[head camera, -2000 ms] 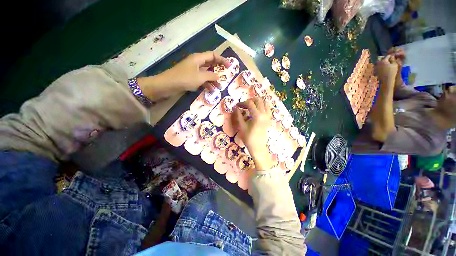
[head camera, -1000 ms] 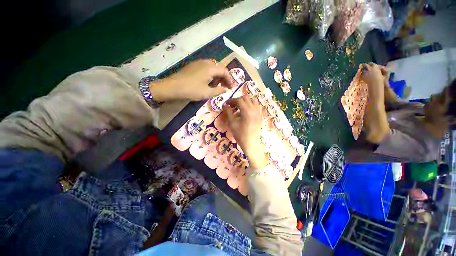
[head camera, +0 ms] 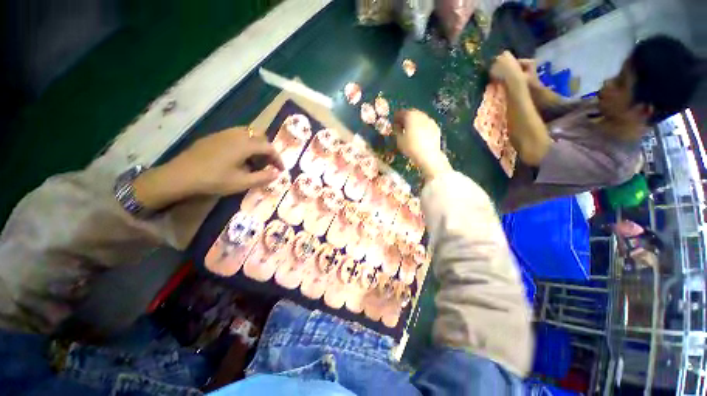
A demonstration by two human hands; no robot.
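Note:
The dark board (head camera: pixel 213 241) with a tan border lies on the green bench and bears rows of pink plastic housings (head camera: pixel 226 259) with round inserts at their heads. My left hand (head camera: pixel 232 161) is over the board's left edge, fingers bent and close together near the housings; whether it holds a small part cannot be told. My right hand (head camera: pixel 419 139) is beyond the board's far side, fingertips down beside the loose round inserts (head camera: pixel 367 113); what is under its fingertips is hidden.
Small metal parts (head camera: pixel 447 97) are scattered on the bench. Plastic bags (head camera: pixel 453 17) stand at the far end. A pale strip (head camera: pixel 294 85) lies at the board's far corner. Opposite, a coworker's arm (head camera: pixel 527 116) is at another pink board (head camera: pixel 493 128). Blue bins (head camera: pixel 549 236) are at right.
My right hand has left the housings and reached away to the loose inserts. My left hand has drawn back a little from the inserts. The view has shifted, showing more of the coworker.

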